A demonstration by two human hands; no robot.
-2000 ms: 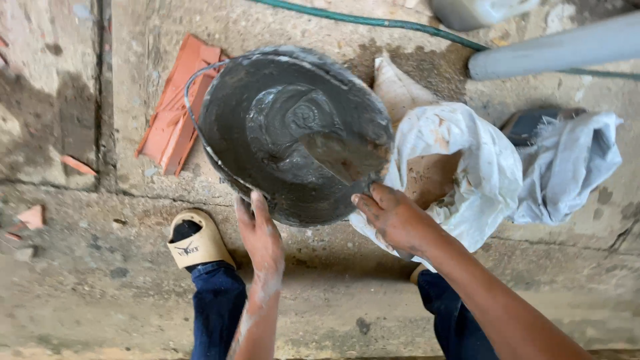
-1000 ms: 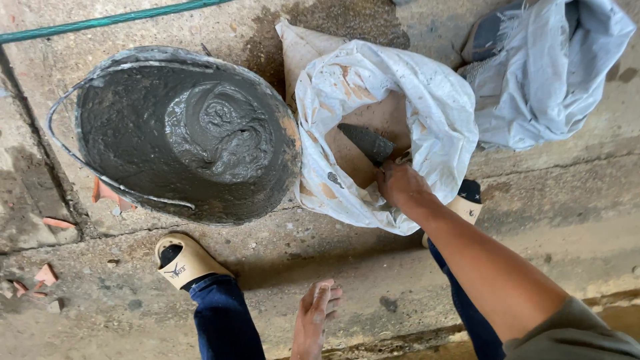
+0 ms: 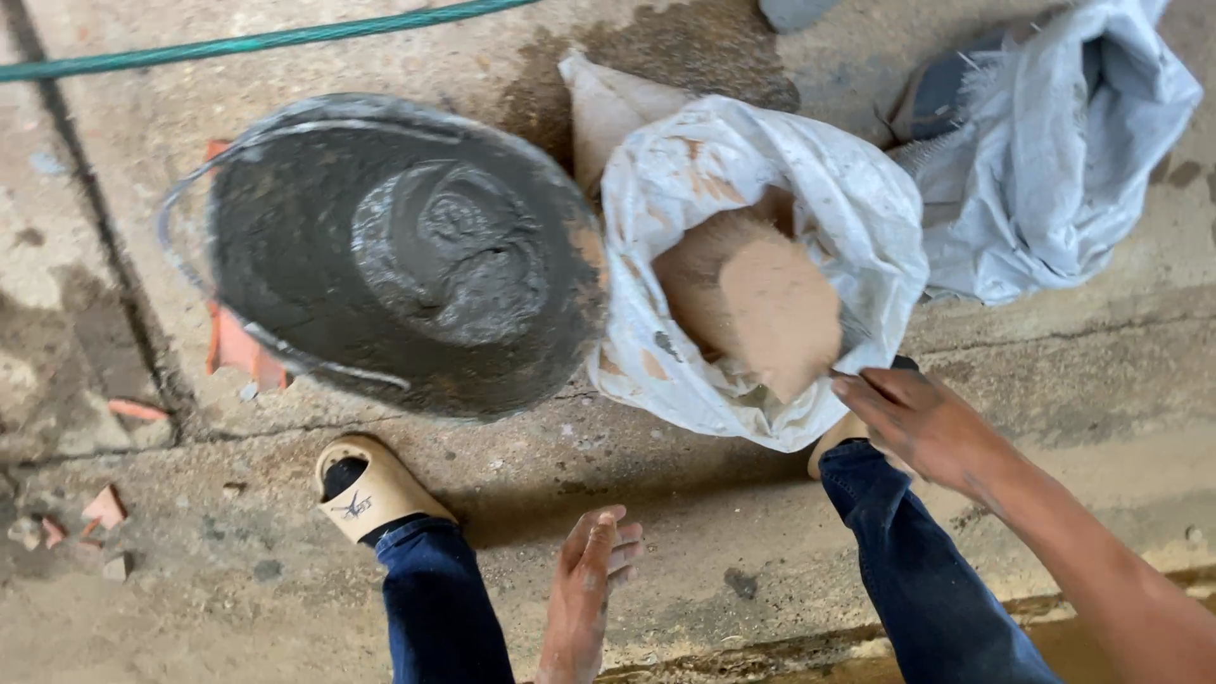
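Observation:
My right hand point(image 3: 902, 418) grips a trowel at the near right edge of an open white woven sack point(image 3: 646, 313). The handle is mostly hidden by my fingers. A heap of tan powder point(image 3: 781, 309) lies on the blade, covering it, above the sack's mouth. To the left, a black bucket point(image 3: 285, 237) with a wire handle is tilted in view and holds wet grey mortar point(image 3: 475, 252). My left hand point(image 3: 589, 579) is empty below the bucket and sack, fingers loosely extended and apart from both.
Another pale sack point(image 3: 1026, 180) stands at the right. A green hose point(image 3: 256, 43) crosses the upper left. Orange tile pieces point(image 3: 242, 351) lie beside and partly under the bucket, with small fragments point(image 3: 104, 508) farther left. My sandalled foot point(image 3: 380, 489) stands below the bucket.
My right hand has moved from the bucket's rim to the sack. The trowel, bare inside the sack one second ago, now carries powder. My left hand has left the bucket. The view has shifted.

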